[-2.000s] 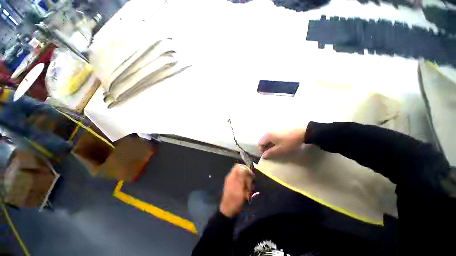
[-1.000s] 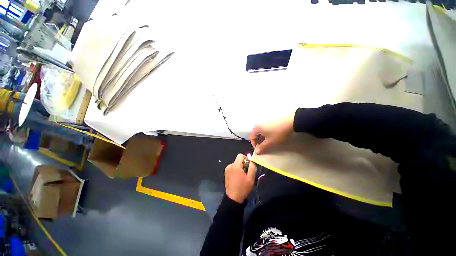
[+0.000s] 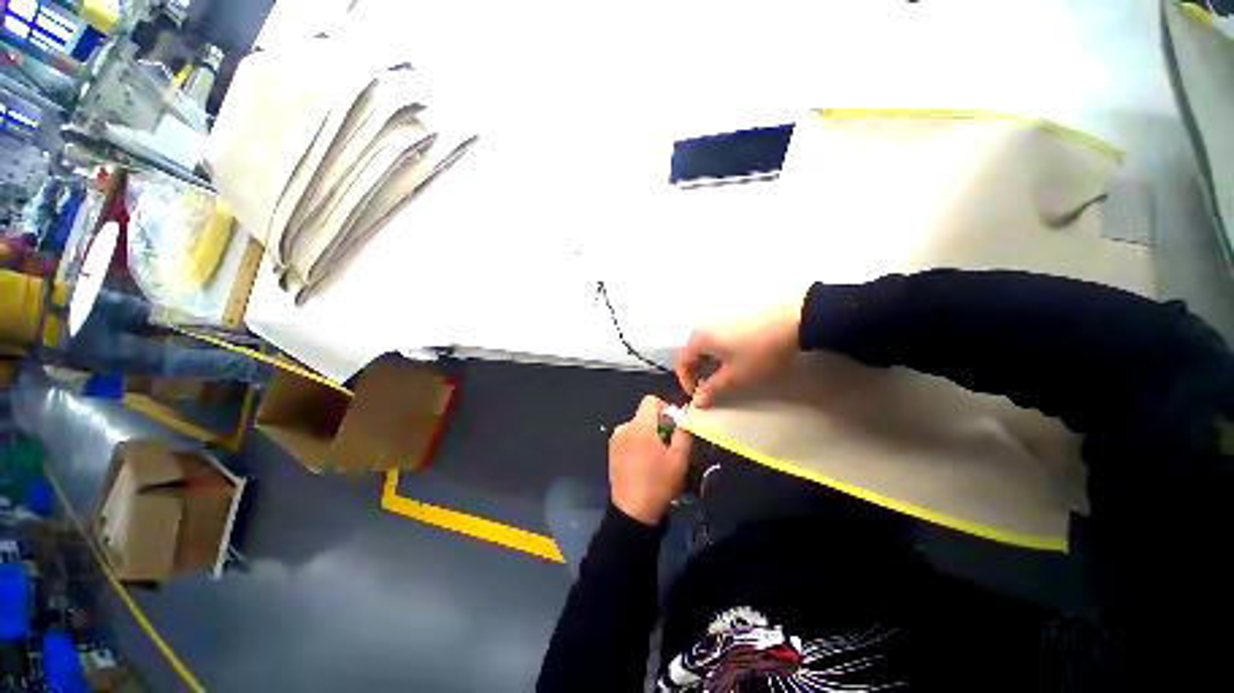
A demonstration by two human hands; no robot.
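Observation:
The beige bag body [image 3: 934, 454] lies over the table's front edge and reaches my lap. Its yellow edge strip [image 3: 866, 494] runs along the near side to a corner between my hands. My right hand [image 3: 738, 359] pinches that corner from above with thumb and fingers. My left hand [image 3: 647, 460] is just below the corner, closed around small thread snips [image 3: 666, 428], of which a green part and a pale glint show. The blades are too small to make out. A thin dark cord [image 3: 620, 322] runs from the white table to my hands.
A black phone-like rectangle [image 3: 732, 156] lies on the white table [image 3: 541, 257] beyond my right hand. Folded beige bag bodies [image 3: 355, 183] lie at the far left. Open cartons [image 3: 372, 417] stand on the floor at left. Another beige piece [image 3: 1204, 115] is at the far right.
Since the earliest frame, my left hand has turned and closed in at the corner, and the snips' long shape no longer shows. Over the last second, both hands have stayed nearly in place.

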